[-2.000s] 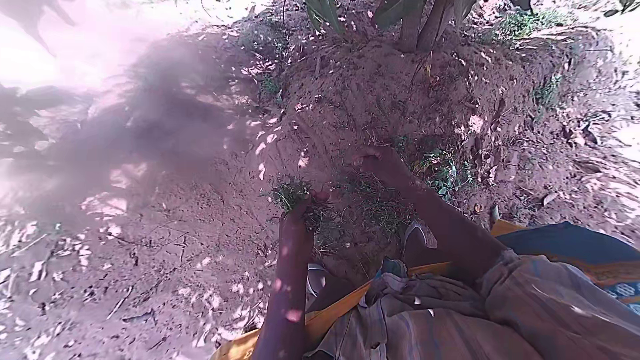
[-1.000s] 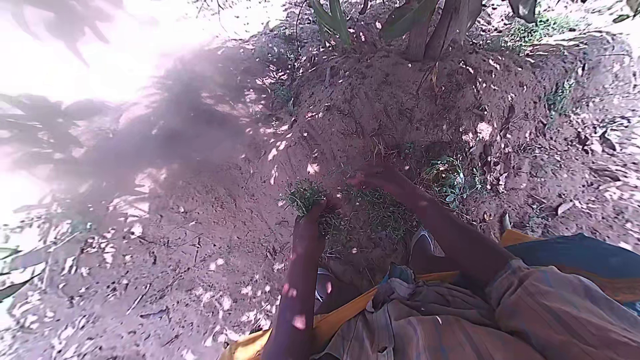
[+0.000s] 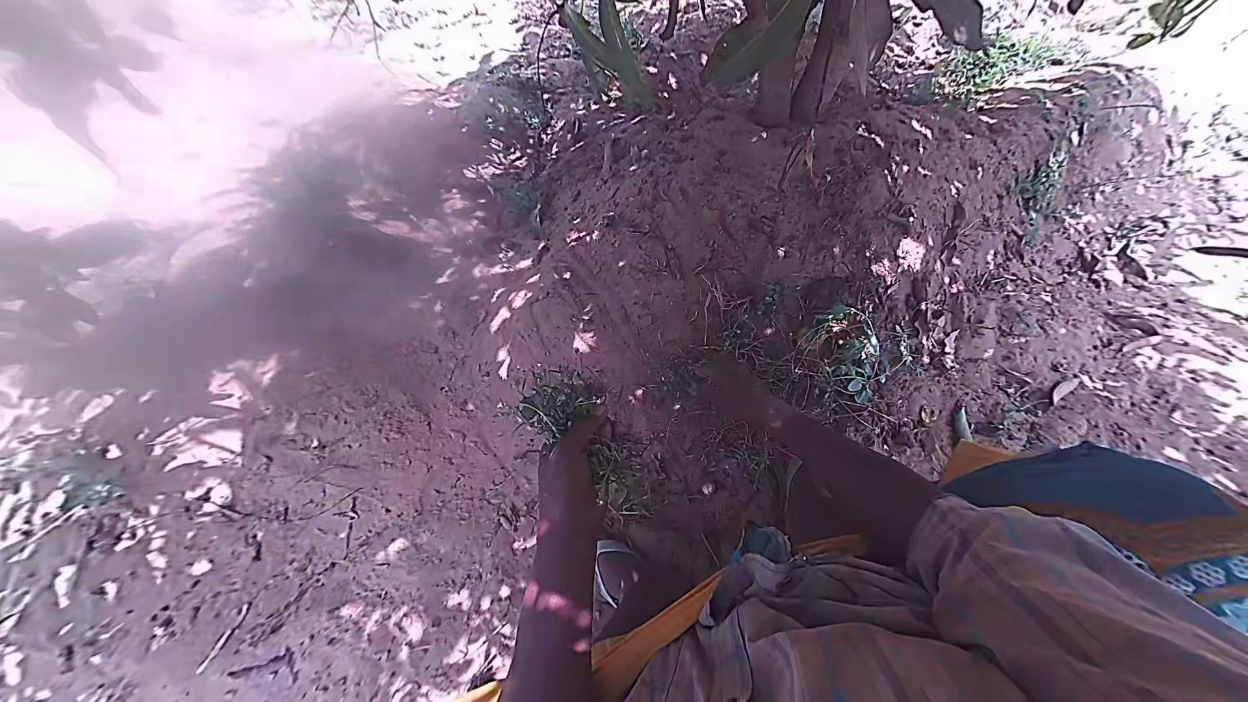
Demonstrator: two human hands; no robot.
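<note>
My left hand (image 3: pixel 577 441) is closed around a bunch of green weeds (image 3: pixel 554 402), whose leaves stick out past the fingers on the left. To its right, my right hand (image 3: pixel 733 388) reaches down to low grass and weeds on the brown soil; its fingers are dark and blurred, so whether they grip anything is unclear. More rooted weeds (image 3: pixel 846 351) grow just right of that hand. Loose greenery (image 3: pixel 622 480) lies beneath and beside my left wrist.
A soil mound (image 3: pixel 682 214) rises ahead, with plant stems (image 3: pixel 795 73) and broad leaves at its top. My shoe (image 3: pixel 614 573) is by my left forearm. Patterned cloth (image 3: pixel 1092 487) spreads at the right. Dry leaves and twigs (image 3: pixel 224 639) litter the ground at the left.
My right hand has moved down and closer to the ground. My left hand keeps hold of the weeds throughout.
</note>
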